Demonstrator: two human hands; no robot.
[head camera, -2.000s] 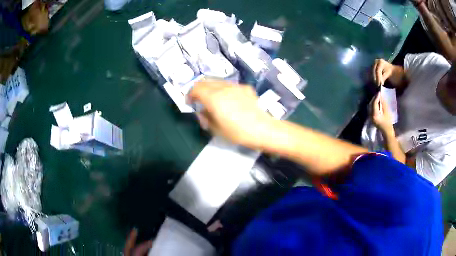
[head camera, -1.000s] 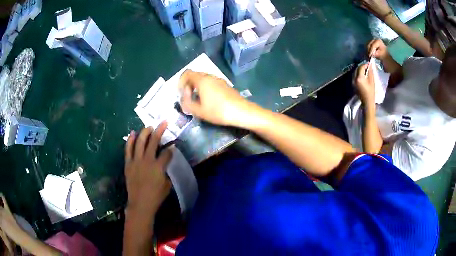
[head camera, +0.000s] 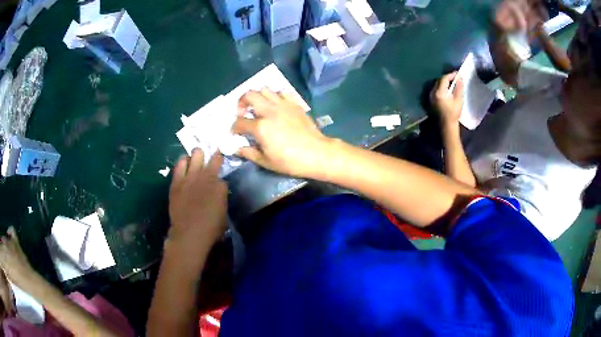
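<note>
A white carton with spread flaps (head camera: 198, 131) lies on a blank white sheet (head camera: 273, 77) on the green table. My right hand (head camera: 280, 135) is over the carton, its fingers bent and touching the white piece; what lies under them is hidden. My left hand (head camera: 198, 197) has its fingertips on the carton's near edge, back of the hand up. A pale strip (head camera: 234, 242) shows beside my left wrist, mostly hidden between the hand and the blue shirt; whether the hand holds it cannot be told. Both hands are slightly blurred.
Upright cartons (head camera: 329, 62) stand beyond the work. Another open carton (head camera: 118, 43), a small carton (head camera: 36, 156) and a shiny bundle (head camera: 26, 89) are at left. A folded sheet (head camera: 79, 247) lies near a person in pink. A person in white holds a sheet (head camera: 471, 95) at right.
The view has swung down from the cartons to the work. My right hand has opened its raised pinch and come down on the carton. The curved sheet by my left hand is now mostly hidden.
</note>
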